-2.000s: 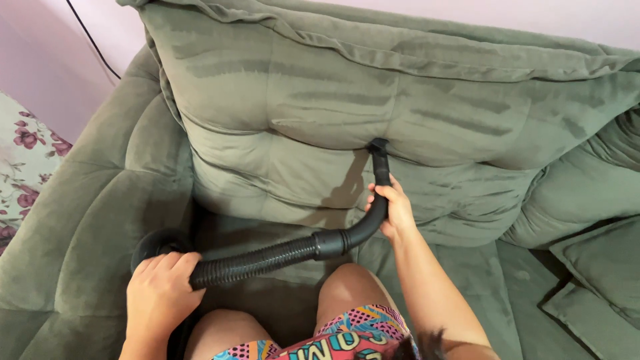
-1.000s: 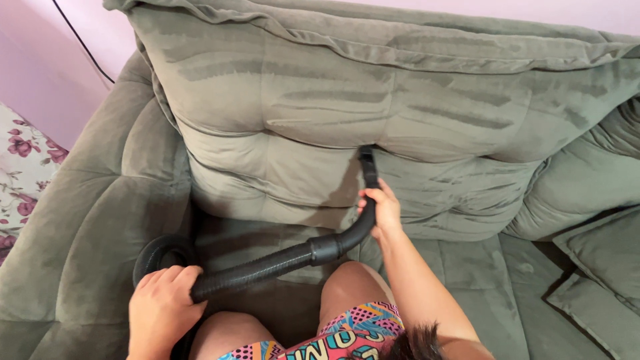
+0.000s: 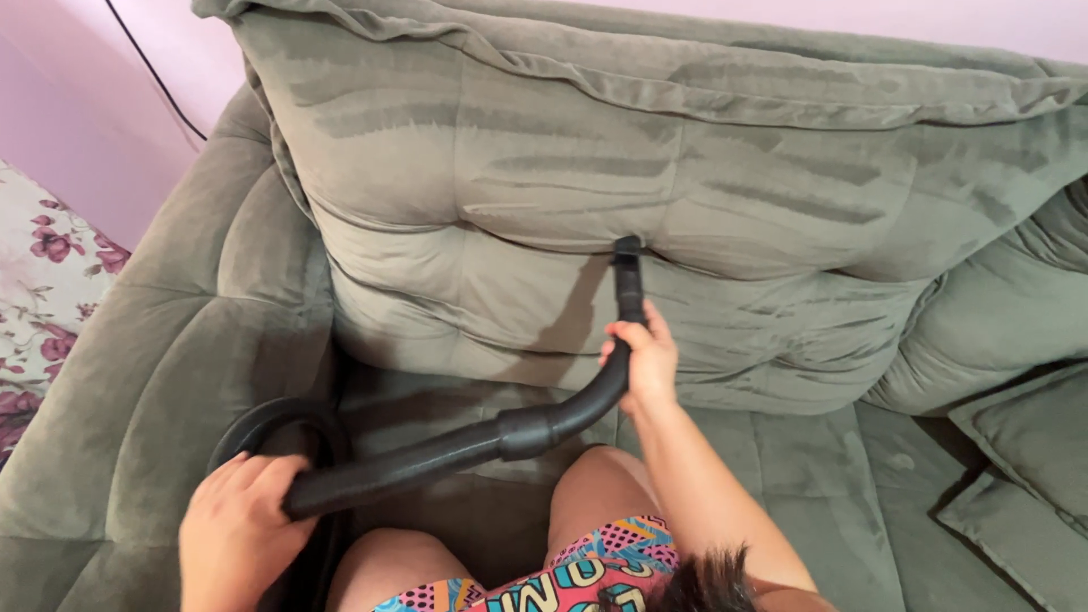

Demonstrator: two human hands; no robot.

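Observation:
My right hand [image 3: 648,357] is closed around the curved black tube of a vacuum cleaner hose. The black nozzle [image 3: 627,255] at its tip touches the tufted grey-green back cushion [image 3: 544,178] of a sofa, at a seam between tufts. From the tube a ribbed black hose [image 3: 399,466] runs down left to my left hand [image 3: 245,527], which grips it near the armrest. Beyond that hand the hose loops on the seat. Darker streaks mark the cushion's upper fabric.
The padded sofa armrest [image 3: 161,340] rises at the left, beside a floral curtain-like fabric [image 3: 51,314]. A black cable [image 3: 157,76] hangs against the pink wall. Loose cushions [image 3: 1033,476] lie at the right. My knees rest over the seat's front.
The nozzle has shifted slightly left along the back cushion since the earliest frame, with my right hand on the tube. My left hand keeps its hold on the hose.

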